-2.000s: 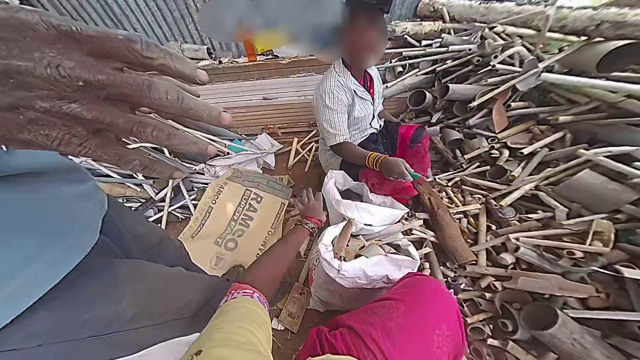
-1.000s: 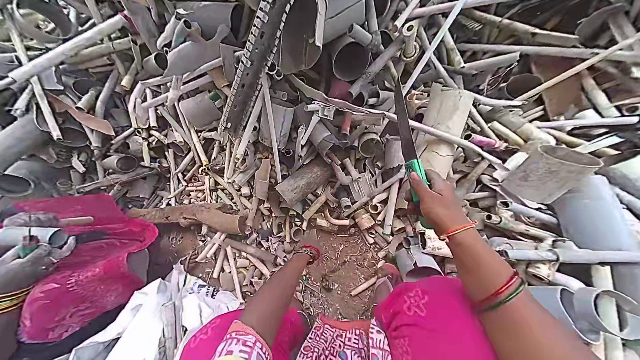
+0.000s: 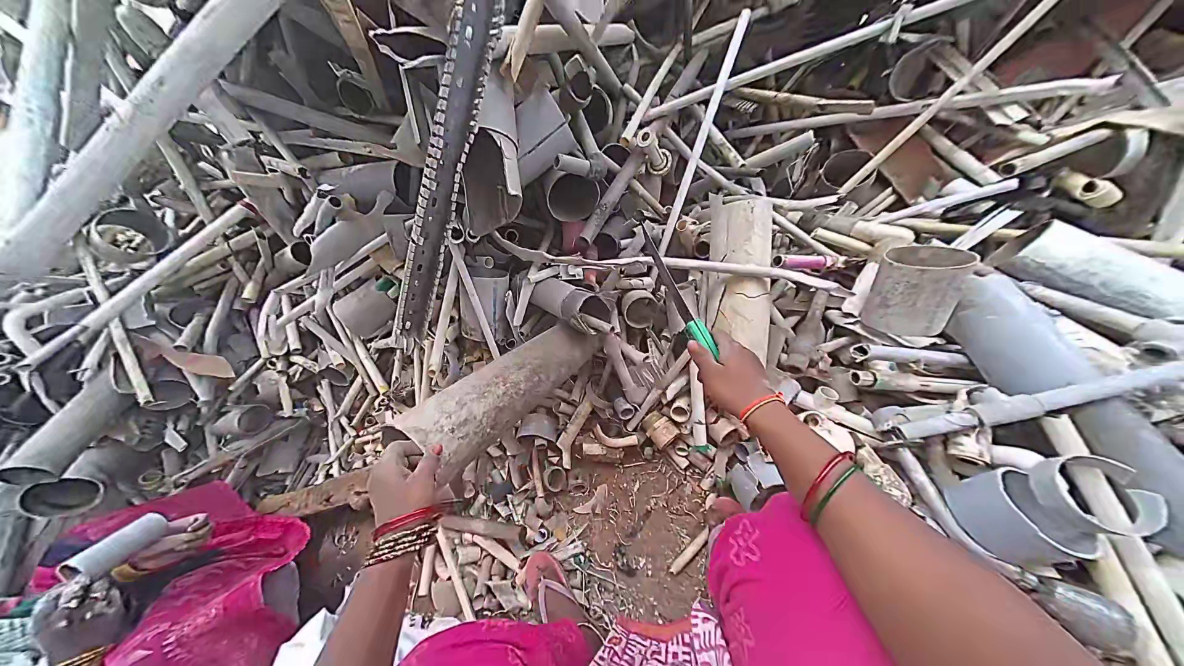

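My left hand [image 3: 404, 481] grips the near end of a wide grey plastic pipe [image 3: 504, 393], which slants up to the right over the scrap heap. In my right hand [image 3: 728, 372] is a knife or saw with a green handle [image 3: 701, 339]; its dark blade [image 3: 668, 282] points up and to the left, apart from the pipe. Just behind the right hand stands a pale cracked pipe [image 3: 743, 277]. Short pipe offcuts and fittings [image 3: 661, 430] lie between my hands.
Scrap pipes spread all around, with a black notched strip [image 3: 439, 185] behind and large grey pipes [image 3: 1064, 370] at the right. At lower left another person's gloved hand [image 3: 83, 610] is beside pipe pieces. A white sack [image 3: 310, 638] lies near my left forearm.
One second ago my left hand was low near the ground; now it grips the wide grey pipe. My right hand keeps the green-handled tool. The view has swung from the sacks to the heap since two seconds ago.
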